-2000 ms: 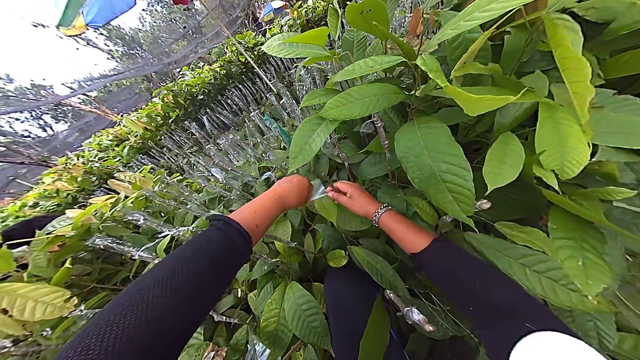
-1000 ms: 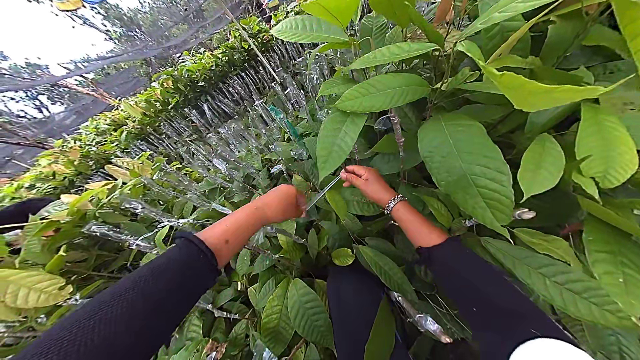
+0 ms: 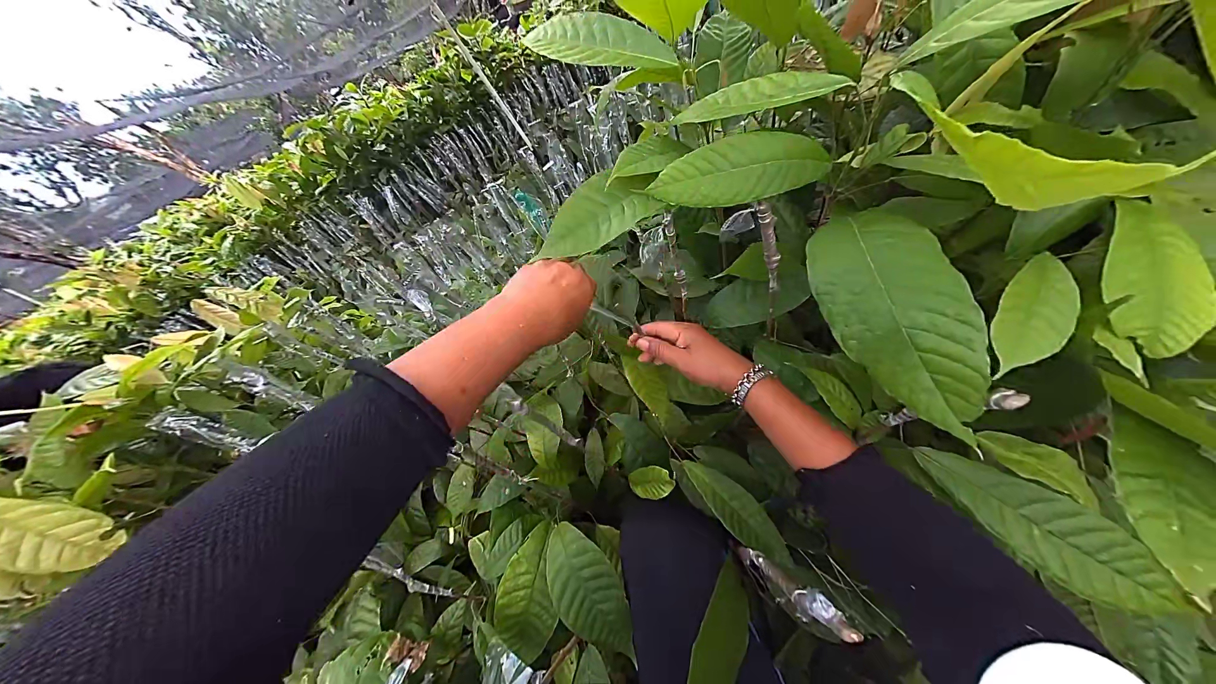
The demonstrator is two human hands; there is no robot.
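Note:
My left hand (image 3: 551, 296) is closed, knuckles up, on one end of a thin strip of clear plastic film (image 3: 613, 313). The strip runs taut to my right hand (image 3: 686, 351), whose thumb and fingers pinch a thin plant stem, it seems, at the strip's other end. A metal bracelet (image 3: 750, 384) circles my right wrist. Broad green leaves surround both hands; one large leaf (image 3: 598, 217) hangs just above the left one. Brown stems with clear wrapping (image 3: 768, 247) stand beyond the right hand. Fingertips of the left hand are hidden.
Rows of seedlings wrapped in clear plastic (image 3: 408, 247) fill the upper left, with a bit of green plastic (image 3: 530, 211) among them. Dark shade netting (image 3: 218, 95) hangs behind. Large leaves (image 3: 898, 313) crowd the right. A plastic-wrapped cut stem (image 3: 807, 603) lies beside my dark-clothed leg (image 3: 665, 589).
The hands were close together two seconds ago, then moved apart with the film stretched between them. They remain a short way apart now.

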